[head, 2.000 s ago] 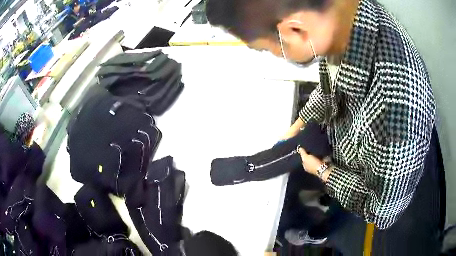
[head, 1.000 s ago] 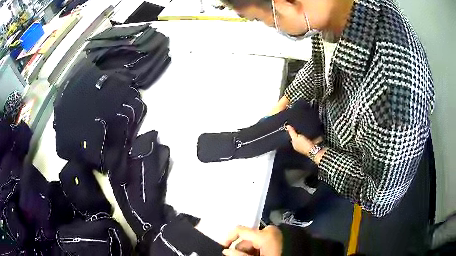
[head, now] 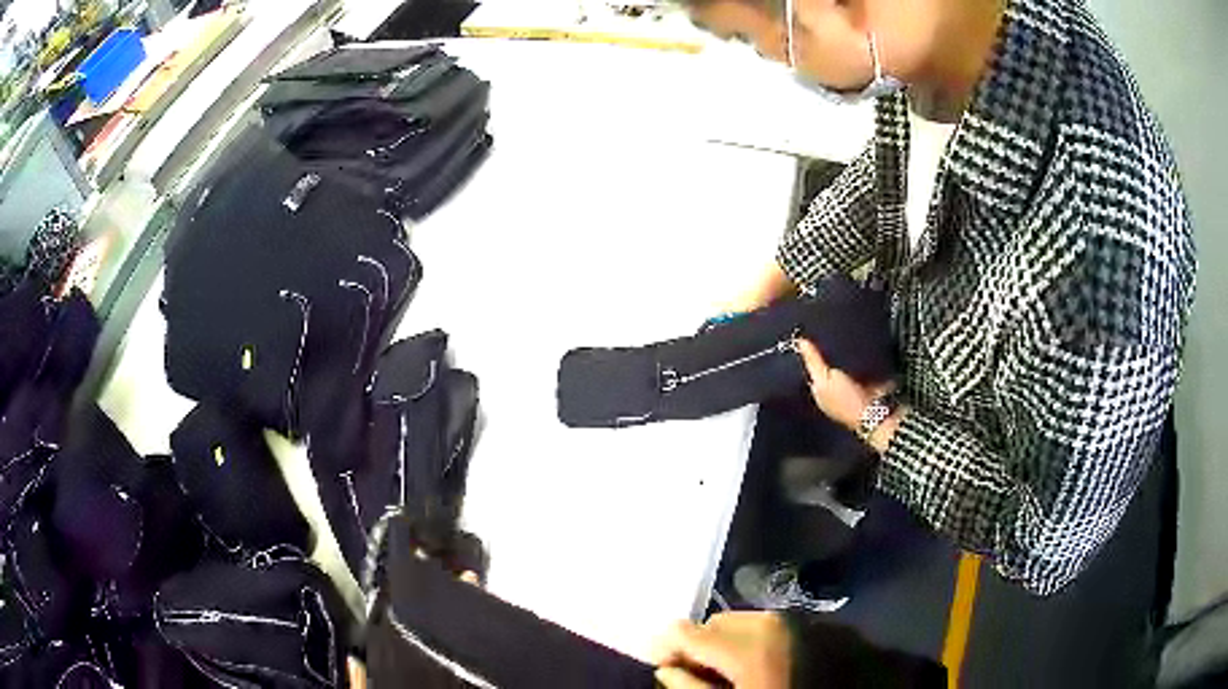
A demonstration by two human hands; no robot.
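Observation:
A long black zippered strip (head: 519,633) with a pale zip line lies across the bottom of the view, its left end raised. My right hand (head: 727,649) is shut on its right end, at the bottom edge. My left hand (head: 356,670) is mostly hidden behind the strip's left end. Only small bits of skin show there, and it appears to hold the strip. No scissors can be made out in my hands.
A person (head: 997,269) in a checked jacket stands opposite, holding another black zippered strip (head: 606,386) over the white table (head: 606,525). Stacked black bag panels (head: 229,283) lie at left, with more black pieces (head: 229,592) at near left. A blue crate (head: 111,65) is far left.
My right hand was out of view at first, then came in at the bottom and moved slightly right. The near strip's left end has risen, and bits of my left hand now show.

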